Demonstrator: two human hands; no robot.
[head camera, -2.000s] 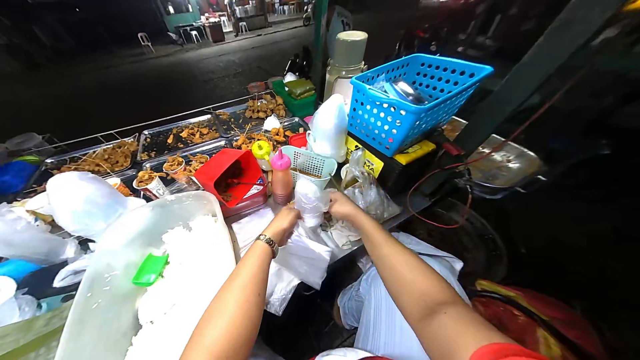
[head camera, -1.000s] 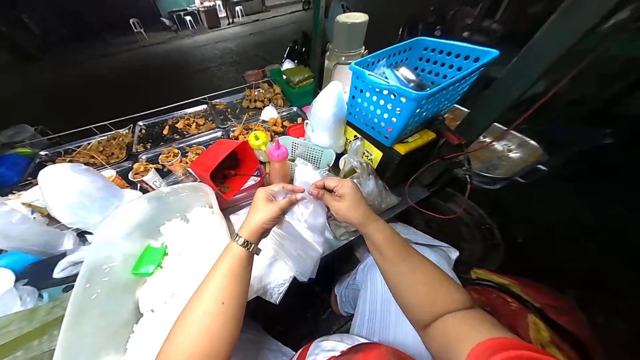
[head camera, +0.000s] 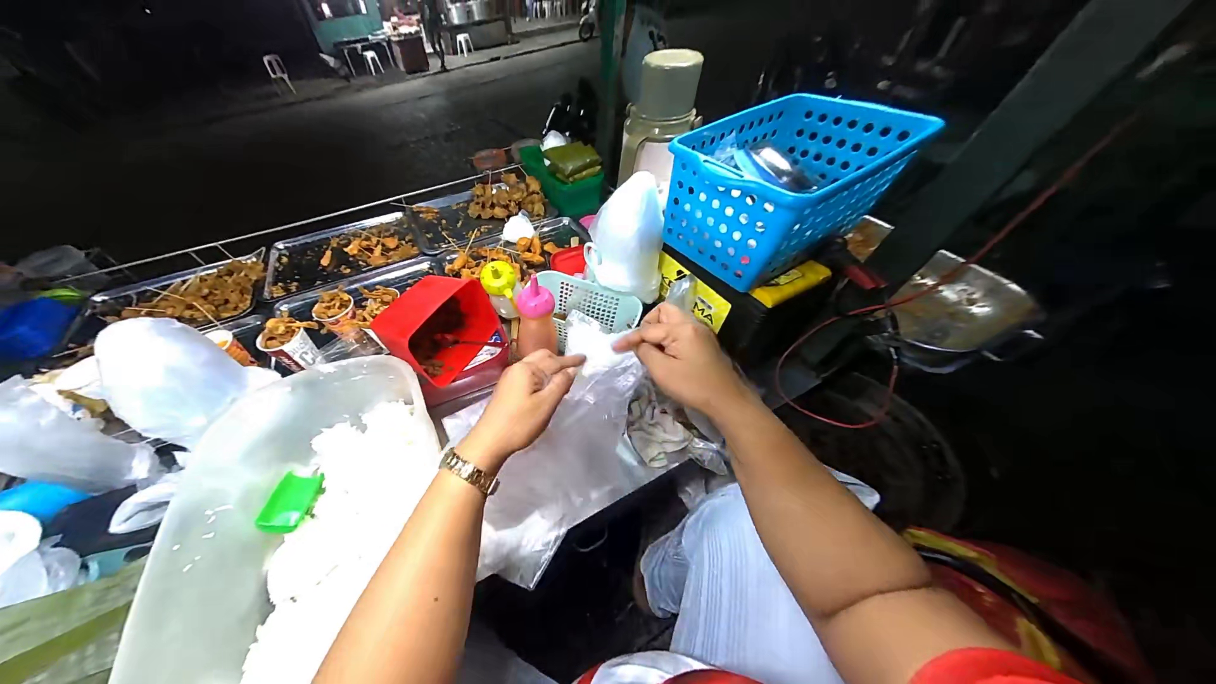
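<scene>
In the head view a small clear plastic bag with white contents (head camera: 597, 353) lies between my two hands. My left hand (head camera: 532, 394), with a metal watch on its wrist, is at the bag's left side, fingers bent. My right hand (head camera: 676, 356) is at its right, thumb and finger close to its upper edge; whether either grips the plastic is unclear. Under them spread thin plastic bags (head camera: 560, 465). Just behind stand a pink-capped squeeze bottle (head camera: 537, 328), a yellow-capped bottle (head camera: 499, 285) and a pale green plastic basket (head camera: 594, 302). A red container (head camera: 442, 332) is beside them.
At the left is a large tub of white rice (head camera: 214, 475) with a green scoop (head camera: 290, 503). Metal trays of fried food (head camera: 370, 247) line the back. A blue basket (head camera: 779, 209), a jug (head camera: 660, 119) and a wok (head camera: 969, 304) stand at the right.
My hands, together at the small bag's top one second ago, are now farther apart, with the bag lying between them. The view has shifted slightly.
</scene>
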